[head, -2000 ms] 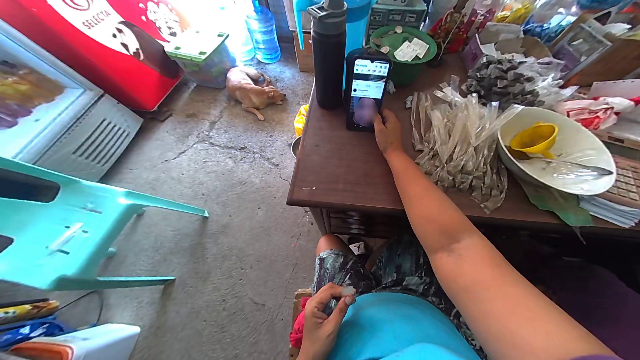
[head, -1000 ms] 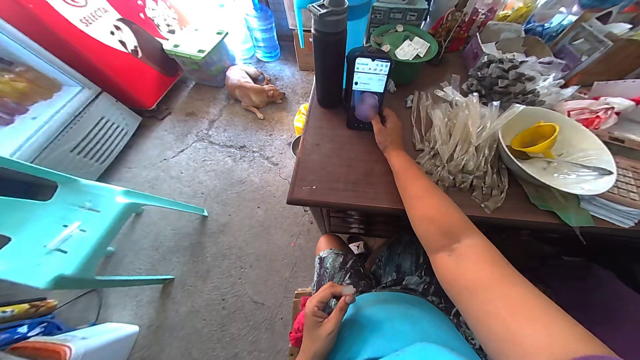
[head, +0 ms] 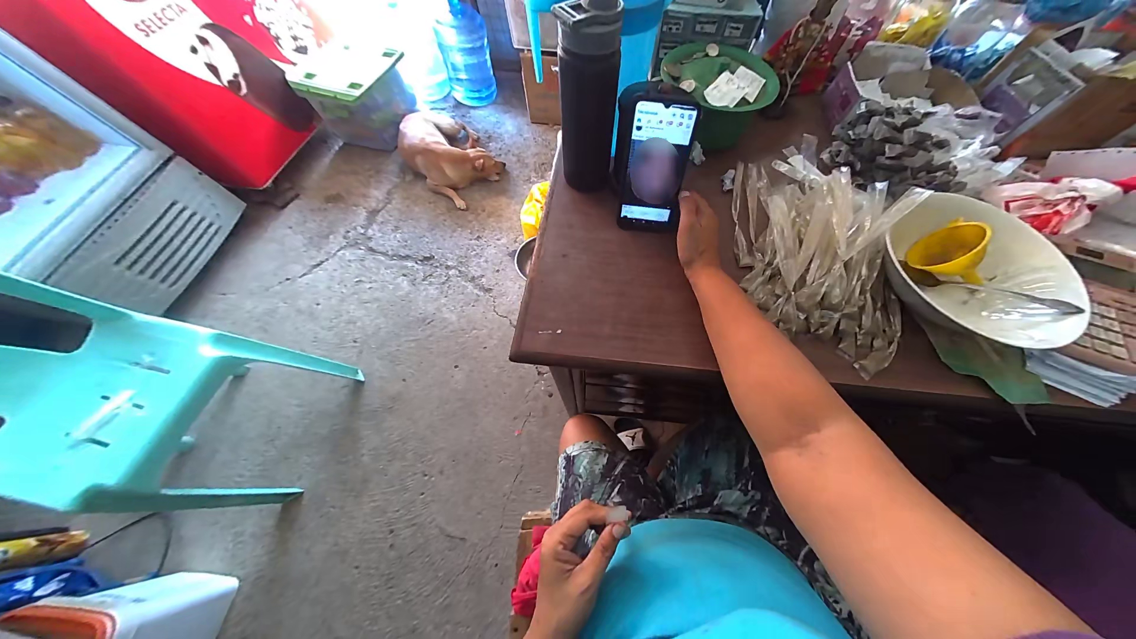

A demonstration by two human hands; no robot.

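A smartphone [head: 658, 160] stands upright on the brown desk, leaning near a black bottle [head: 592, 98], its screen lit. My right hand [head: 698, 232] touches the phone's lower right edge; whether it grips it cannot be told. Low over my lap, my left hand [head: 577, 559] pinches a small whitish translucent piece [head: 618, 515] between thumb and finger. Beside my right forearm lies a bunch of filled narrow plastic bags [head: 821, 257]. Further right, a white bowl [head: 1029, 240] holds a yellow funnel [head: 950, 248] and a metal spoon [head: 1021, 297].
Behind the phone is a green basin [head: 763, 67] with papers and coins. Dark wrapped pieces [head: 887, 146] lie at the back right. A tan dog [head: 444, 155] lies on the concrete floor, left of the desk [head: 603, 302]. A turquoise plastic chair [head: 115, 399] stands at the left.
The picture on the phone's screen has shifted a little. My hands and the things on the desk look unmoved.
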